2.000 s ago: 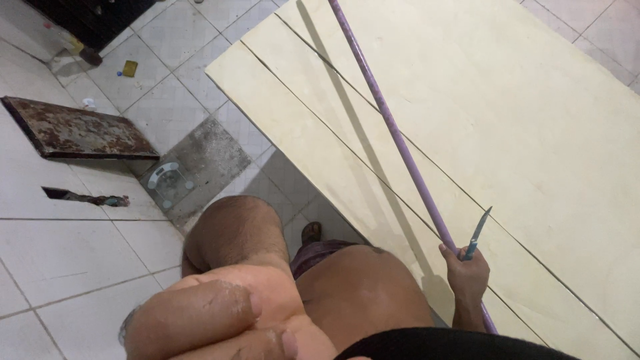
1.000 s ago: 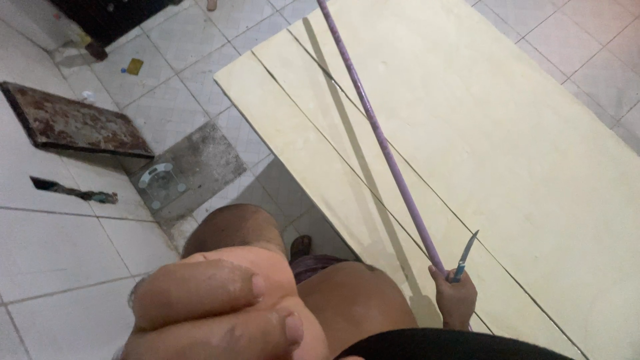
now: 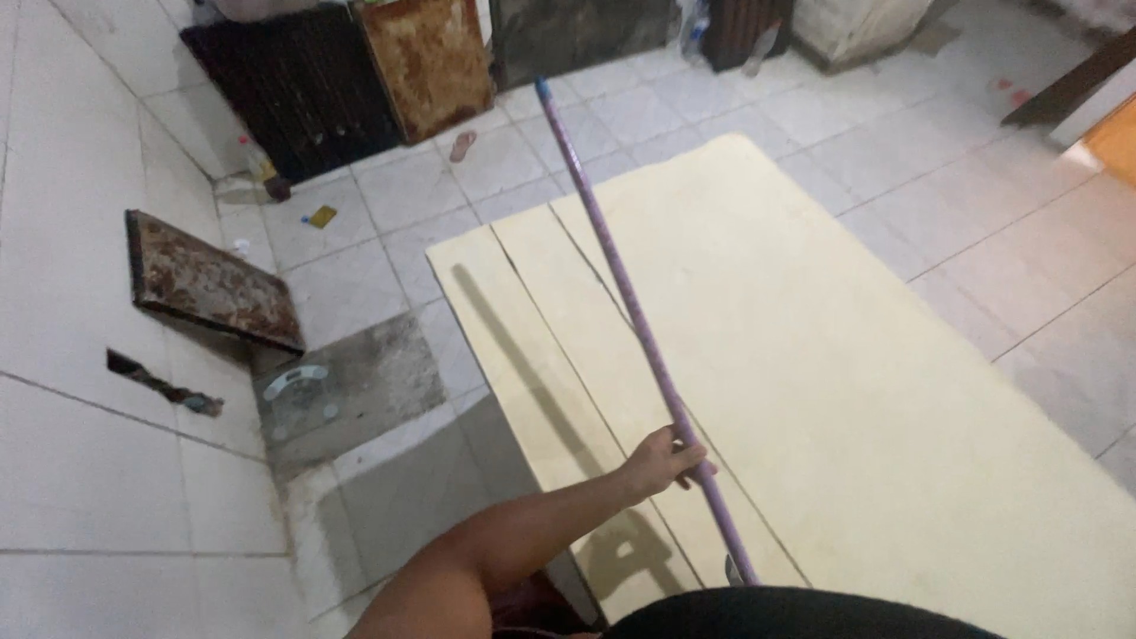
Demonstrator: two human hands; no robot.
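My left hand (image 3: 670, 461) is wrapped around a long purple pole (image 3: 611, 253), below the pole's middle. The pole runs at a slant above a large cream-coloured panel (image 3: 825, 355), its blue-tipped end reaching past the panel's far edge, and it casts a shadow on the panel. Two long dark lines run along the panel. Beside the pole's lower end shows a small shiny piece (image 3: 732, 569), too little of it visible to name. A black shape at the bottom edge hides what lies behind it, and my right hand cannot be seen.
A rusty, stained panel (image 3: 213, 288) leans by the tiled wall at left, near a glass bathroom scale (image 3: 302, 390) on a grey patch of floor. Dark and brown panels (image 3: 430, 67) stand along the far wall. A sandal (image 3: 462, 145) lies on the floor tiles.
My left hand, earlier close to the camera and off the pole, now holds the pole. My right hand, earlier on the pole with a knife, has left view. The view shows more of the far floor.
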